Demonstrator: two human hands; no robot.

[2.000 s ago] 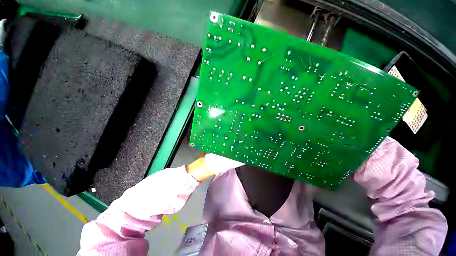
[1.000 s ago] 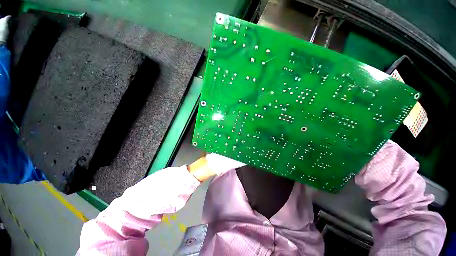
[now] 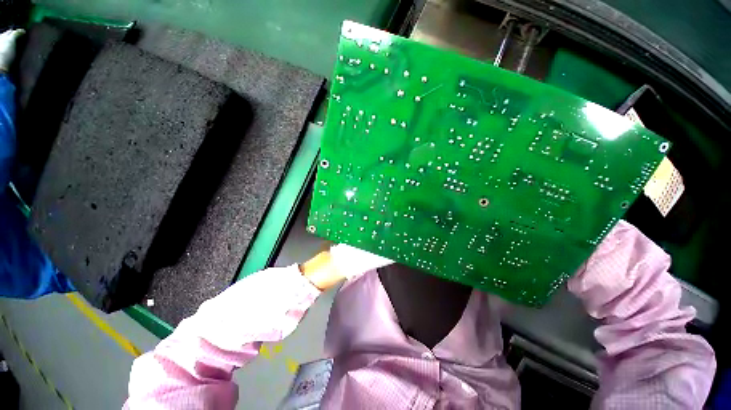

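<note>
A large green printed circuit board point(image 3: 481, 168) is held up in front of my chest, solder side towards the camera, tilted down to the right. Glare shows at its upper left corner and upper right edge. My left hand point(image 3: 353, 261), in a white glove, is at the board's lower left edge; its fingers are hidden behind the board. My right hand is hidden behind the board's right end; only the pink sleeve point(image 3: 629, 280) shows there.
A black foam block point(image 3: 128, 160) lies on a grey mat point(image 3: 264, 104) on the green-edged bench at left. A neighbour's blue sleeve point(image 3: 24, 248) is at the far left. A dark tray with a dotted sheet point(image 3: 664, 188) is right of the board. Metal rods point(image 3: 517, 48) are behind it.
The board has shifted and tilted slightly, and the glare on its upper edges has changed and grown. My arms have barely moved.
</note>
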